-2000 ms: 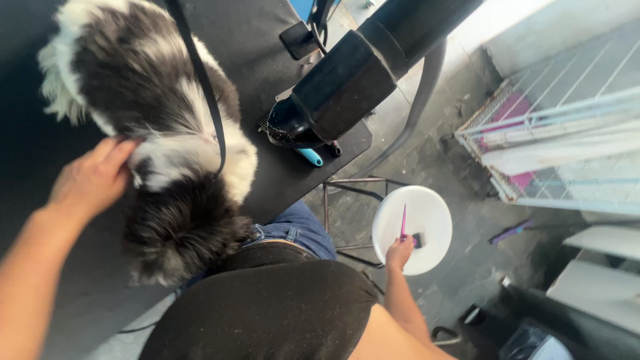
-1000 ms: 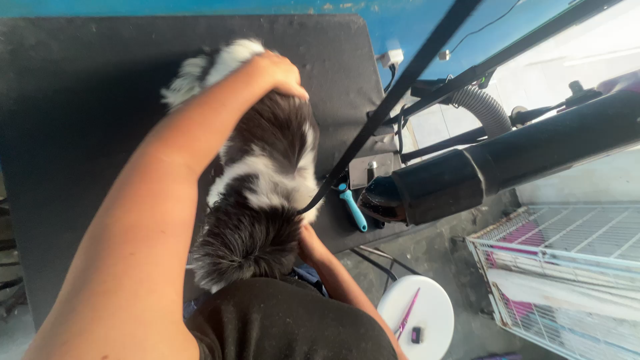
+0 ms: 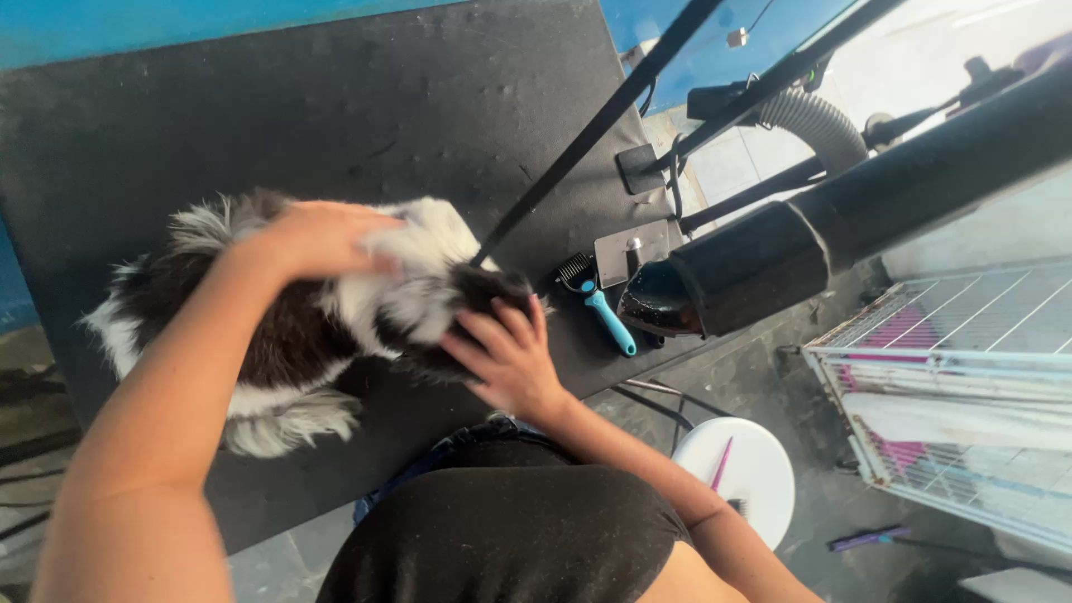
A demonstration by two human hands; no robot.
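Observation:
A black-and-white long-haired dog (image 3: 293, 335) is on the black padded grooming table (image 3: 352, 109), its head toward the right. My left hand (image 3: 335, 239) lies over the fur near its shoulders and neck; its fingertips are blurred. With fingers spread, my right hand (image 3: 507, 352) touches the dark fur of the dog's head, whose face is hidden. A black strap (image 3: 586, 142) runs from the neck area up to the right. A dematting rake with a turquoise handle (image 3: 610, 321) rests near the table's right edge, beside a metal plate (image 3: 632, 251).
A large black dryer nozzle (image 3: 754, 268) reaches over the table's right edge. Below it, a white round stool (image 3: 766, 461) holds a pink pointed comb (image 3: 722, 463) and a partly hidden brush. A white wire cage (image 3: 963, 360) stands at right, with a purple broom head (image 3: 869, 538) on the floor.
My right hand has left the brush on the stool and now touches the dog's head. My left hand has moved from the dog's back toward its neck. The dog's body now lies more crosswise in view.

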